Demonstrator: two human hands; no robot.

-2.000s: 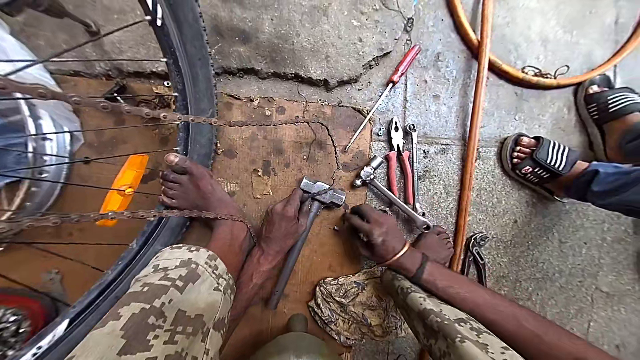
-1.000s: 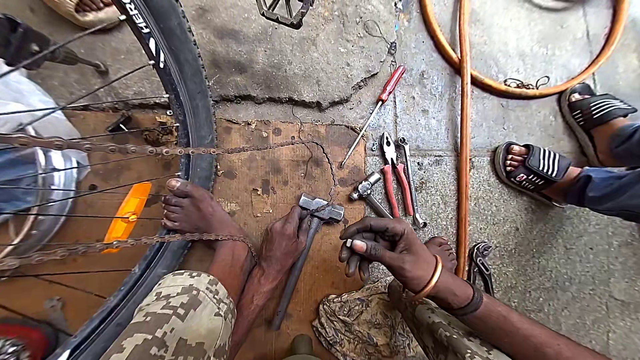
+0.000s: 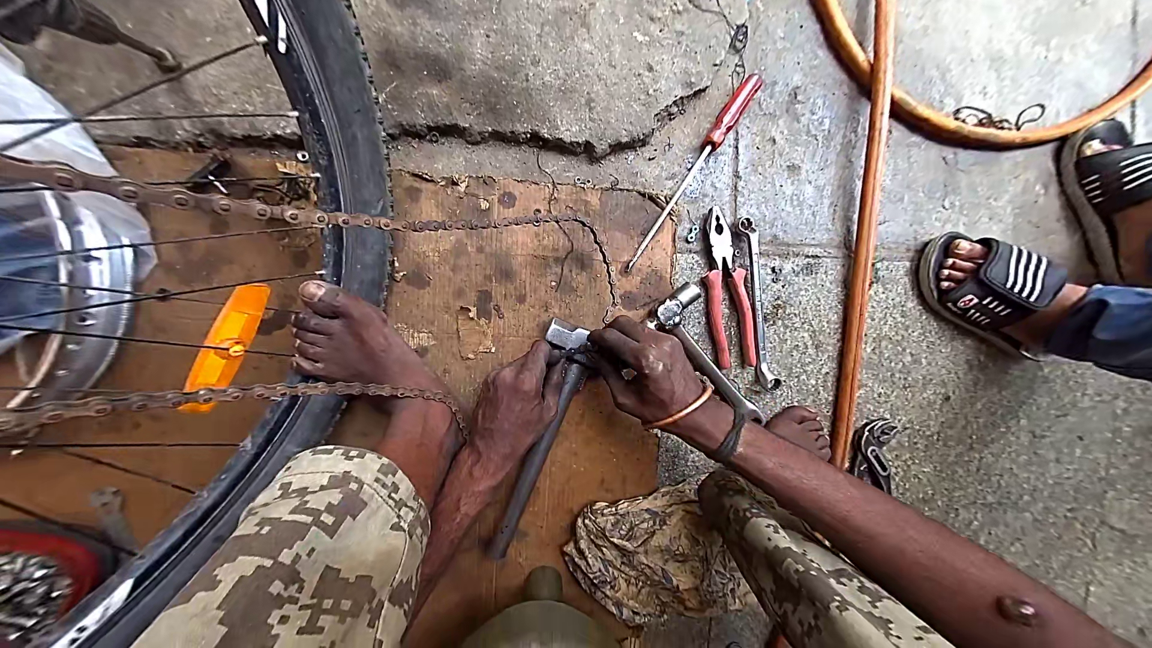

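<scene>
A hammer (image 3: 540,450) lies on the brown board, its metal head between my hands. My left hand (image 3: 513,405) is beside the head, fingertips closed on a small dark part there that I cannot make out. My right hand (image 3: 652,373) reaches over the head's right end, fingers pinched together; what they hold is hidden. A rusty bicycle chain (image 3: 486,222) runs from the left over the board and bends down to my right fingertips. Its lower run (image 3: 333,389) crosses my ankle toward my left wrist. A second hammer (image 3: 711,355) lies just right of my right hand.
The bicycle wheel's tyre (image 3: 355,162) stands at left. Combination pliers (image 3: 727,288), a wrench (image 3: 759,306) and a red screwdriver (image 3: 693,175) lie at right, beside an orange hose (image 3: 868,225). A crumpled cloth (image 3: 652,558) lies below. Another person's sandalled foot (image 3: 990,288) is at far right.
My right hand, raised with fingers apart a second ago, has come down and left onto the hammer head. Two seconds ago it was beside the second hammer. My left hand stays by the hammer head.
</scene>
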